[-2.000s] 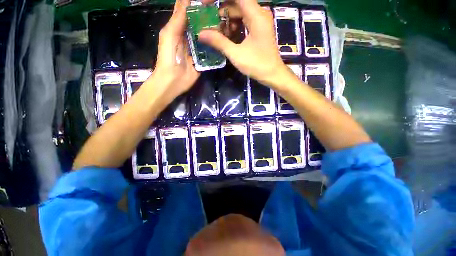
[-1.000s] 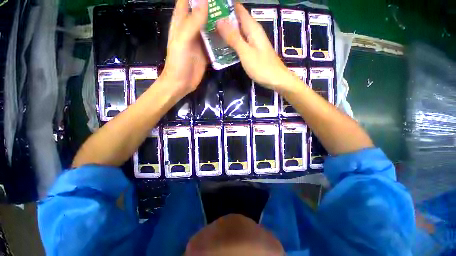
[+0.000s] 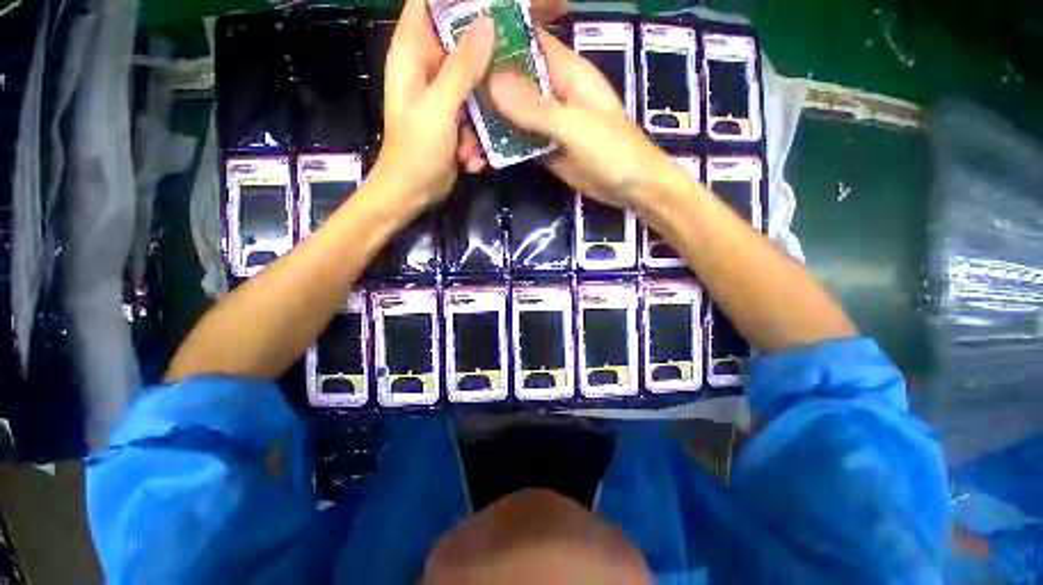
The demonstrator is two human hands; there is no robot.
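A phone front housing point(image 3: 523, 142) is held tilted, back side up, at the top middle of the view. A green circuit board point(image 3: 510, 40) shows on its back. My left hand point(image 3: 423, 114) grips its left side, thumb on the board. My right hand point(image 3: 578, 114) grips its right side, thumb across the middle of the back. Fingers hide parts of the unit. Below lies the black blister tray point(image 3: 475, 217) with several white front housings point(image 3: 475, 343) in its pockets, dark windows up. Several pockets at the upper left and middle are bare.
A whitish liner point(image 3: 781, 126) sticks out around the tray. The green bench surface point(image 3: 858, 217) shows at right, with clear plastic point(image 3: 995, 274) beyond. Whitish film point(image 3: 97, 194) lies over dark stacked trays at left. Another person's blue sleeve point(image 3: 1006, 491) shows at lower right.
The unit is tilted more than two seconds ago and sits slightly right. My left thumb has come onto the board. The right thumb has shifted down the back since one second ago.
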